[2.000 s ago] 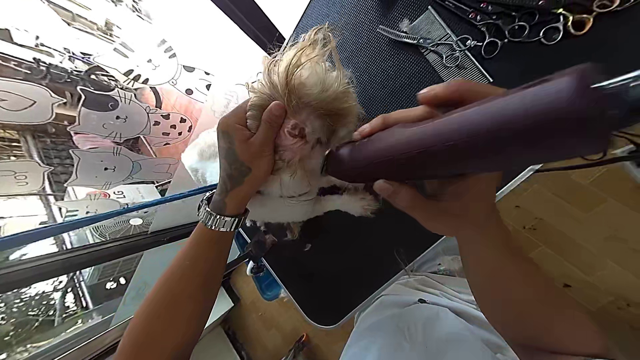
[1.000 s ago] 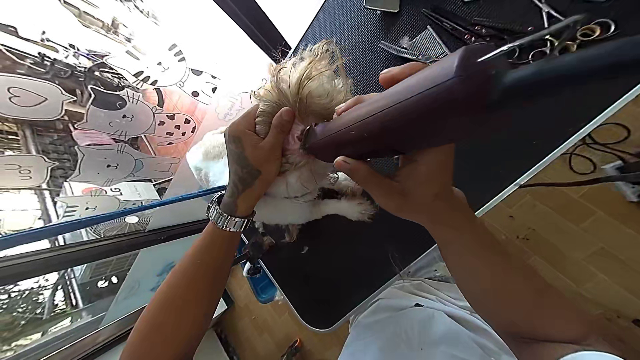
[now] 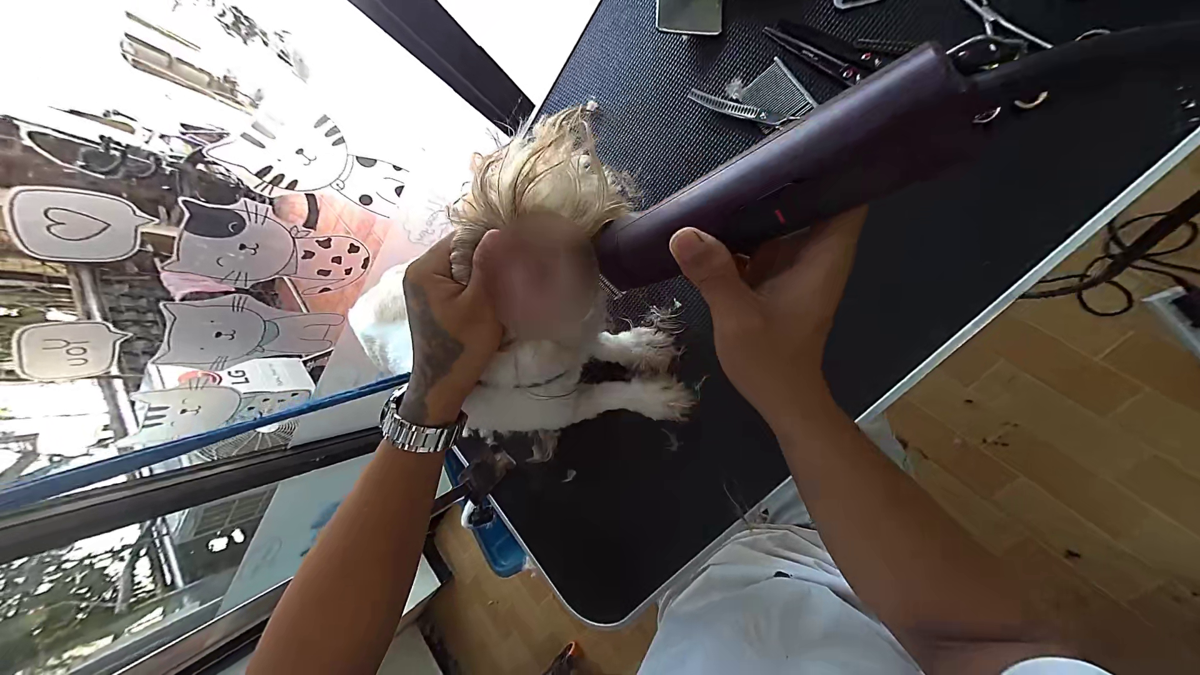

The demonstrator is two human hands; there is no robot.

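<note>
A small dog with cream and white fur (image 3: 553, 403) is on a black grooming table (image 3: 619, 525), its forelegs stretched to the right. My left hand (image 3: 459, 309), with a metal watch on the wrist, grips the fur at the side of its head; the face is blurred. My right hand (image 3: 778, 291) holds a dark purple corded hair clipper (image 3: 787, 178) from below, thumb on its near side. The clipper's blade end is beside the dog's muzzle; exact contact cannot be told. Loose tufts of fur lie about the paws.
A grooming comb (image 3: 780, 92), thinning shears (image 3: 731, 105) and several scissors lie at the table's far side. A window (image 3: 225, 234) with cat stickers stands at the left. A blue container (image 3: 497, 544) is below the table's left edge; a coiled cable (image 3: 1116, 272) lies at the right.
The clipper has tilted, its rear end swinging upward, and its blade end has moved from below the muzzle to beside it. My left hand keeps its hold at the dog's head.
</note>
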